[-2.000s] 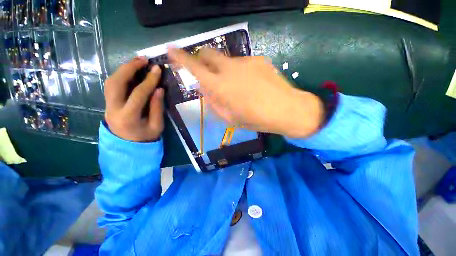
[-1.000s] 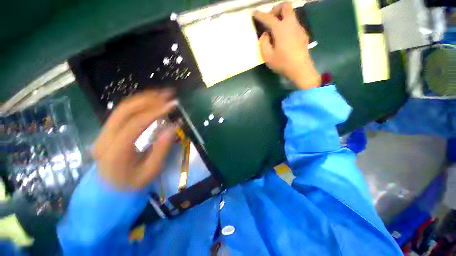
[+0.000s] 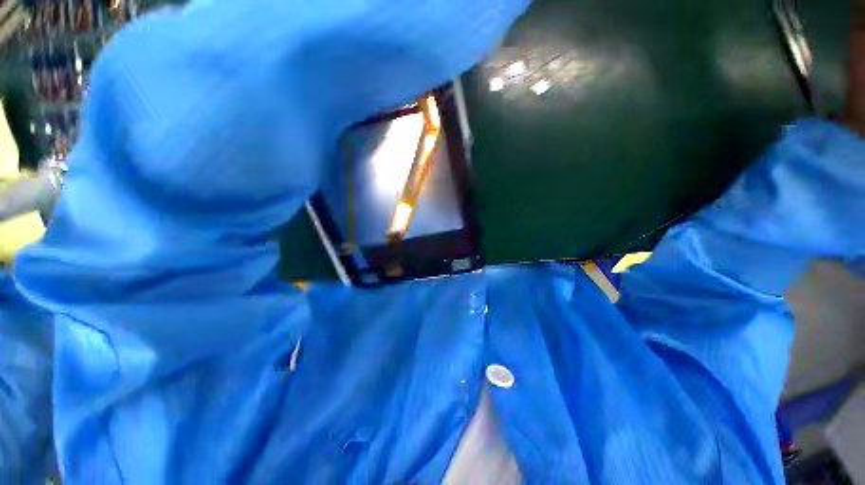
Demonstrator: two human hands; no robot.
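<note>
The open-backed tablet lies on the green bench against my smock, slightly tilted. Its silver panel reflects light, and an orange ribbon cable runs over it. My left sleeve covers the tablet's upper end. My left hand is beyond the top edge, out of the picture. A dark, blurred strip of my right hand or wrist shows at the right edge, cut off, so its fingers and anything in them are hidden.
Small white pieces lie on the bench right of the tablet's top. Slim silver tweezers lie at upper right. The clear compartment tray holds small parts at upper left. Yellow paper shows at the left edge.
My left hand has left the tablet and gone out past the top, its sleeve now across the view. My right hand has moved to the right edge. The view has shifted; the black mat is out of sight.
</note>
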